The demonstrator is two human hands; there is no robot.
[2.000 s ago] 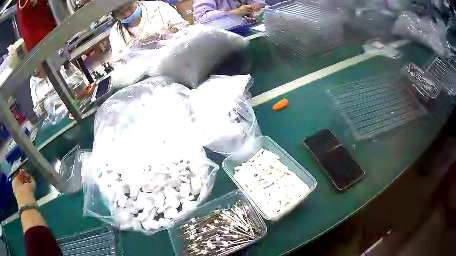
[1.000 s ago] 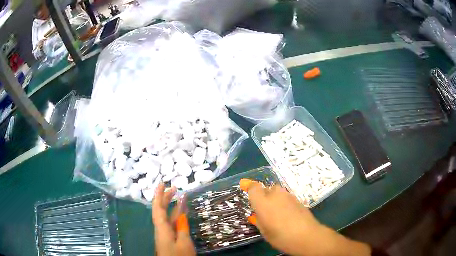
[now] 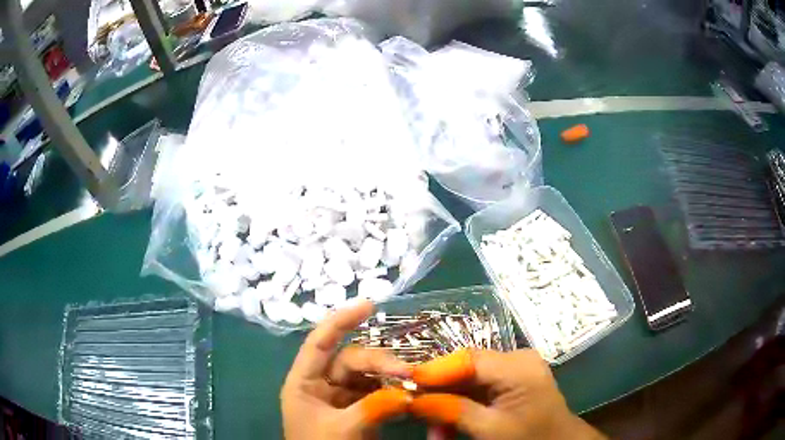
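My left hand (image 3: 331, 387) and my right hand (image 3: 508, 400) meet fingertip to fingertip at the bottom centre. Orange finger cots cover fingertips on both hands. Between them they pinch a small rod piece (image 3: 411, 386) with a white bit; the fingers hide most of it. Just beyond the hands is a clear box of metal rods (image 3: 456, 331), partly covered by them. A clear box of white sleeves (image 3: 555, 284) stands to its right. A large open poly bag (image 3: 301, 120) of white caps (image 3: 323, 258) lies behind and to the left.
A slotted clear tray (image 3: 133, 369) lies at the lower left, another (image 3: 723, 193) at the right. A smartphone (image 3: 652, 266) lies right of the sleeve box. A loose orange finger cot (image 3: 575, 133) lies behind it. A smaller clear bag (image 3: 473, 129) adjoins the large bag. A metal frame post (image 3: 60, 116) rises at left.
My right hand has left the rod box and come to my left hand, which has closed from an open pose. Both now pinch a small piece. The view has shifted slightly.
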